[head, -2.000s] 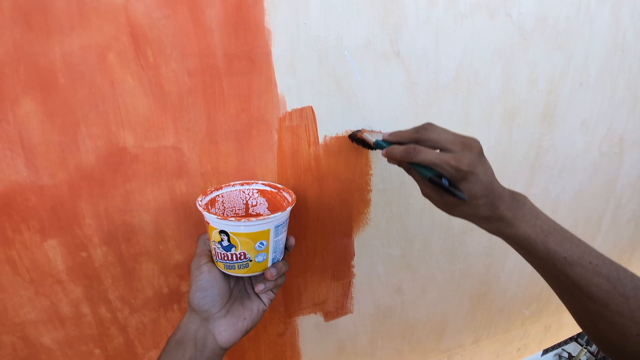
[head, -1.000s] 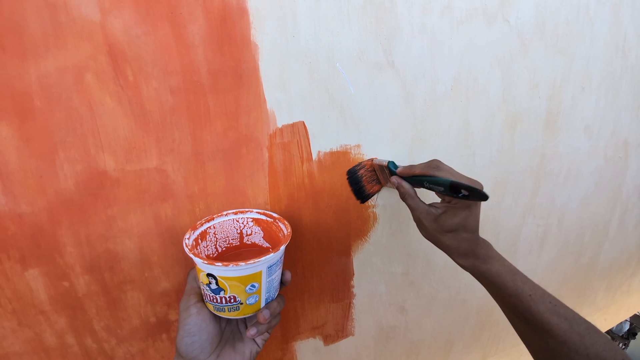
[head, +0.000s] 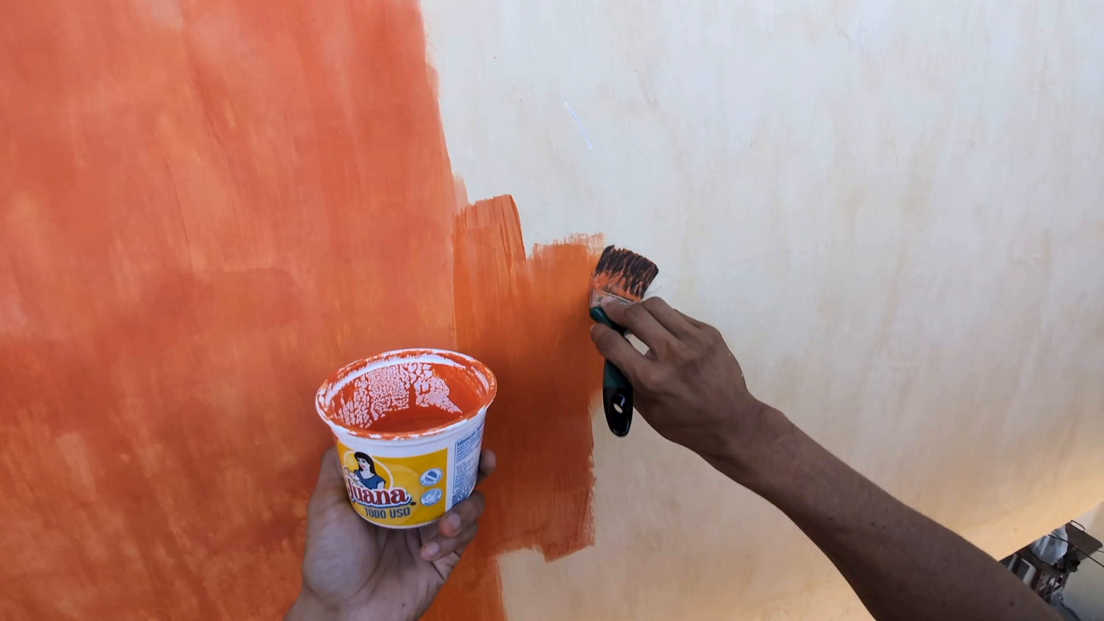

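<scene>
A white plastic tub with a yellow printed label and orange paint inside rests in my left hand, whose fingers cup its base and side. My right hand grips a paintbrush by its dark green and black handle. The dark bristles point up, carry orange paint and lie at the right edge of a fresh orange patch. Whether they touch the wall I cannot tell. Orange paint covers the wall on the left; the wall is cream on the right.
At the lower right corner, beyond the wall's lower edge, some dark and metallic objects are partly visible. A thin pale mark shows on the cream wall above the brush.
The brush, which lay sideways with its bristles to the left a second ago, now stands nearly upright with its bristles up. Both hands keep their hold.
</scene>
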